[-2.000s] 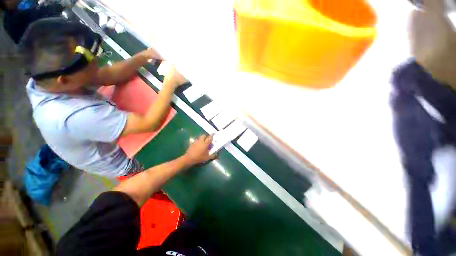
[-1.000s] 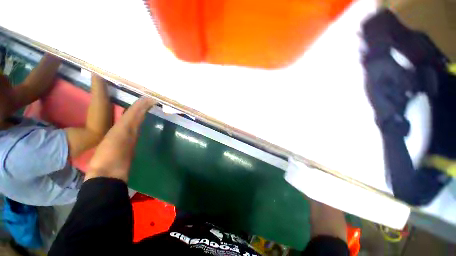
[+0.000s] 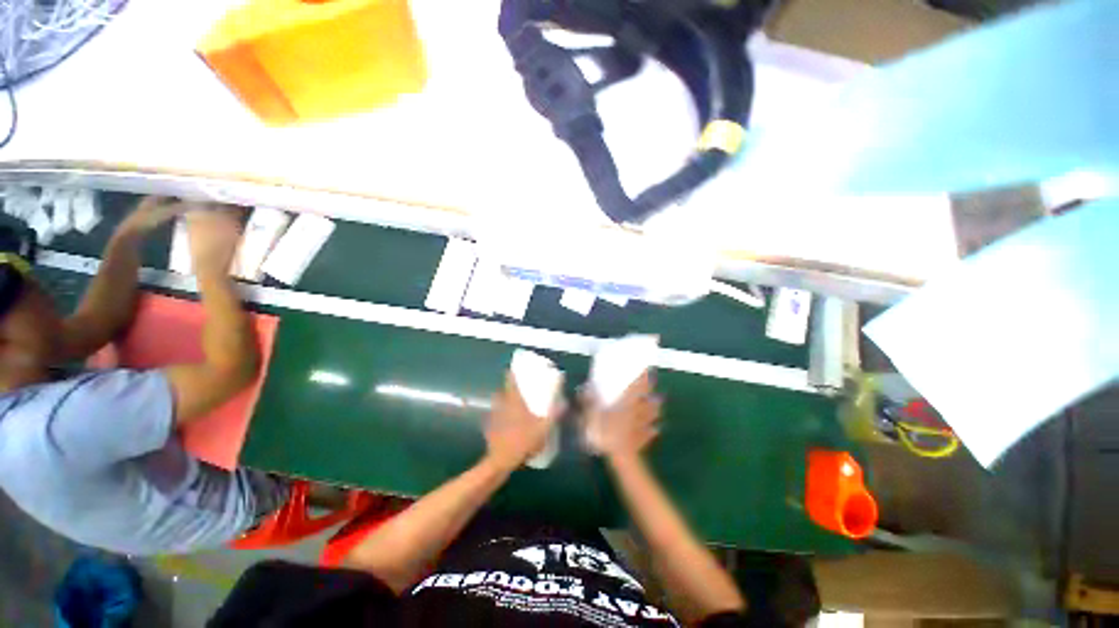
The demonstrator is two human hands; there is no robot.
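My left hand (image 3: 522, 421) holds a small white product box (image 3: 536, 383) over the green bench (image 3: 347, 433). My right hand (image 3: 623, 417) holds another white box (image 3: 622, 364) just beside it. Both hands are slightly blurred, so I cannot tell exactly how many boxes each one holds. More white boxes (image 3: 453, 274) lie on the green strip behind the pale rail (image 3: 393, 320), partly hidden under the shelf edge.
An orange bin (image 3: 317, 58) and a black strap (image 3: 577, 104) lie on the white shelf (image 3: 460, 160). A coworker (image 3: 111, 405) reaches over the pink mat (image 3: 178, 350) at left. An orange dispenser (image 3: 839, 493) is at the bench's right end, below hanging paper sheets (image 3: 1000, 337).
The view has swung right along the bench. My hands, apart one second ago, are now close together, each with a white box. The orange bin now appears further left.
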